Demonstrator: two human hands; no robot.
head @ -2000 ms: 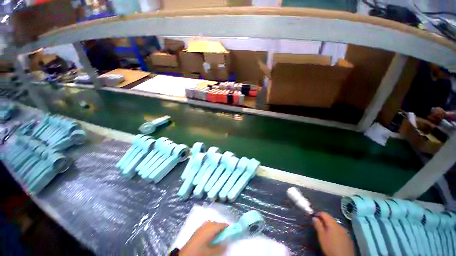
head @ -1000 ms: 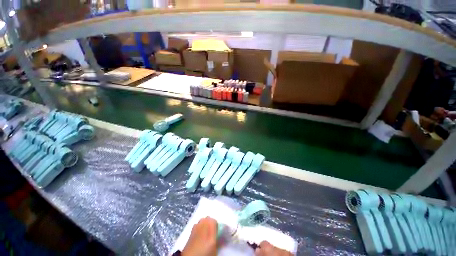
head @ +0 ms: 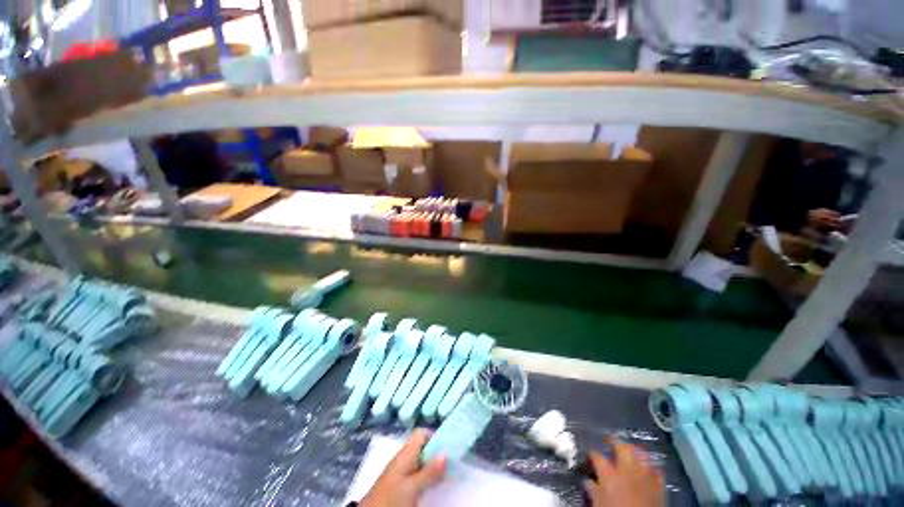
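A turquoise handheld fan [head: 462,428] is in my left hand [head: 404,477], which grips the lower end of its handle. Its round spoked head points up and right, over the near end of a fan row. A white pad [head: 510,489] lies under and beside the left hand. A brush or swab with a white end [head: 551,432] lies on the dark film to the right. My right hand [head: 628,481] is just right of it, fingers apart near its dark handle. Whether a finger still touches that handle is unclear. Both hands are cut off by the bottom edge.
Rows of fans [head: 426,371] lie ahead and at left; a long row [head: 773,431] lies at right. One fan [head: 321,287] lies on the green conveyor [head: 575,317] behind the bench. A metal-framed shelf [head: 476,107] spans overhead. A person's hand [head: 823,218] shows far right.
The fan has risen from the pad and its head is turned up. The right hand has moved right, away from the fan, and its fingers have opened. The view has tilted up.
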